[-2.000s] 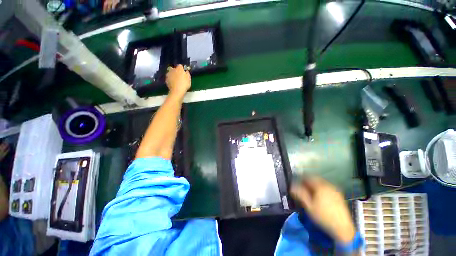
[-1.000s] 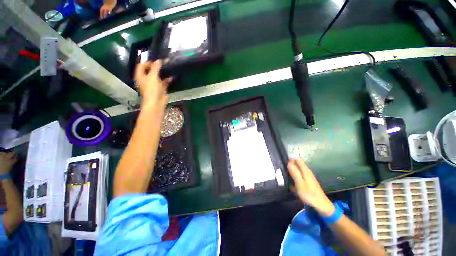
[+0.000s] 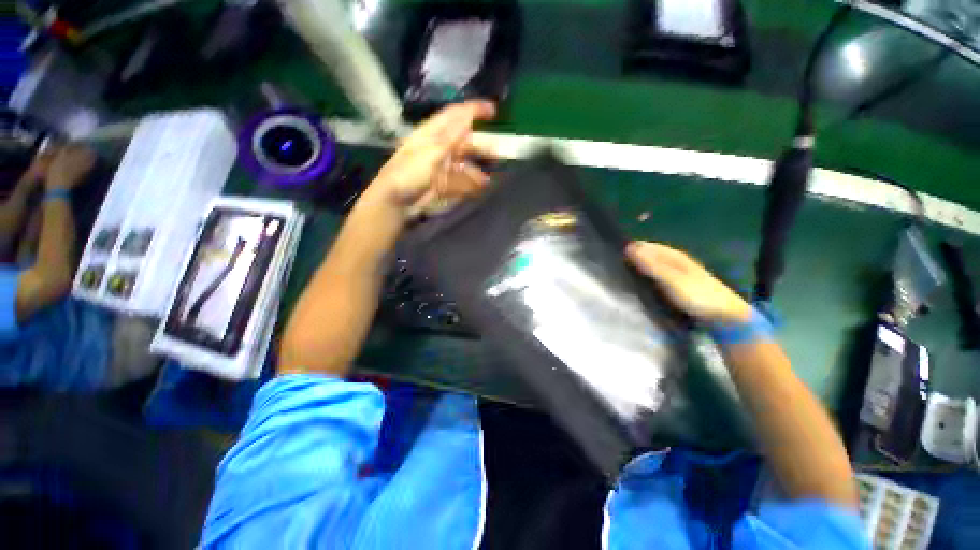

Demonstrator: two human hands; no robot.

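Note:
A black carrier tray [image 3: 473, 290] with an open tablet unit [image 3: 586, 328] in it is turned askew in front of me and looks lifted, blurred. The unit shows a large silver-white plate with a circuit board strip at its upper end. My right hand [image 3: 693, 285] grips the tray's right edge. My left hand [image 3: 435, 167] is at the tray's upper left corner, fingers apart; blur hides whether it touches. The parts tray's dark glinting heap [image 3: 424, 301] shows partly behind the carrier tray and my left forearm.
A hanging electric screwdriver [image 3: 788, 204] is right of the tray. Two trayed units, one here [image 3: 457, 54], lie beyond the white rail [image 3: 645, 161]. A purple-rimmed round object [image 3: 286, 146] and white tray stack [image 3: 226, 285] are left. Another person's arm [image 3: 54, 231] is far left.
The carrier tray has turned askew and looks raised. My left hand has come back from the units beyond the rail, which now lie farther apart. My right hand has moved onto the tray's edge. The view has shifted.

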